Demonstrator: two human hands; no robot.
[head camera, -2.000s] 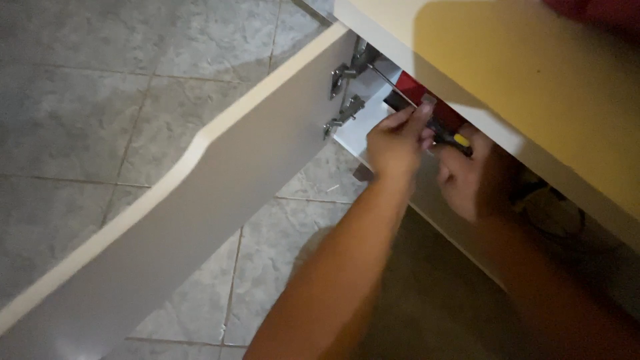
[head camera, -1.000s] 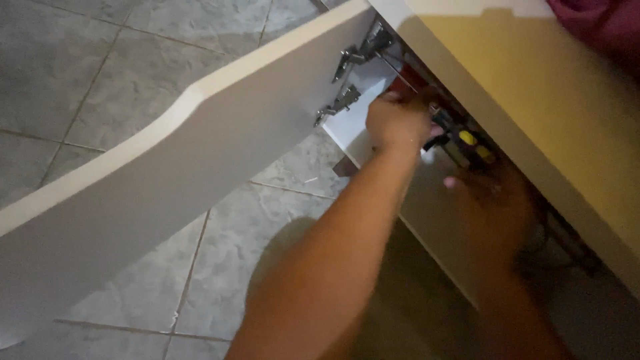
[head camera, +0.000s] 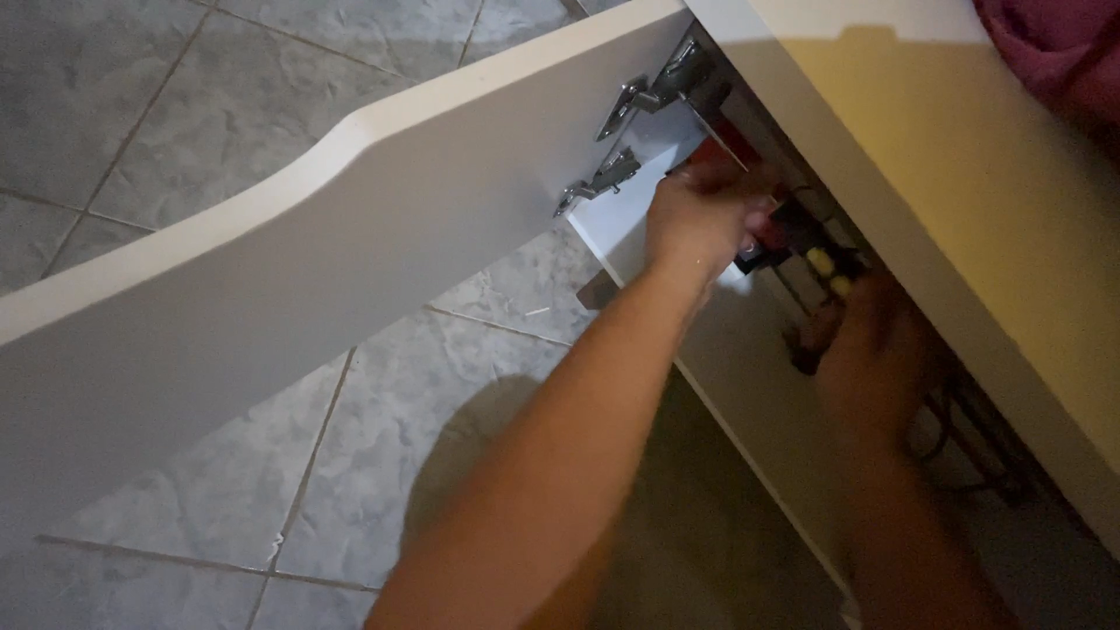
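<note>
A screwdriver with a black and yellow handle lies slantwise inside the cabinet, its thin metal shaft reaching toward the upper metal cabinet hinge. My left hand has its fingers closed around the shaft. At the handle's rear is my right hand, dim and blurred; its grip cannot be made out. A lower metal hinge also joins the white door to the cabinet. Behind my left hand shows a red object, partly hidden.
The white cabinet top overhangs the dark interior on the right, with a dark red cloth on it. Dark cables lie inside near my right forearm. The open door spans the left side above a tiled floor.
My right hand has moved from around the screwdriver handle to its rear end, leaving more of the handle in sight. My left hand remains at the shaft.
</note>
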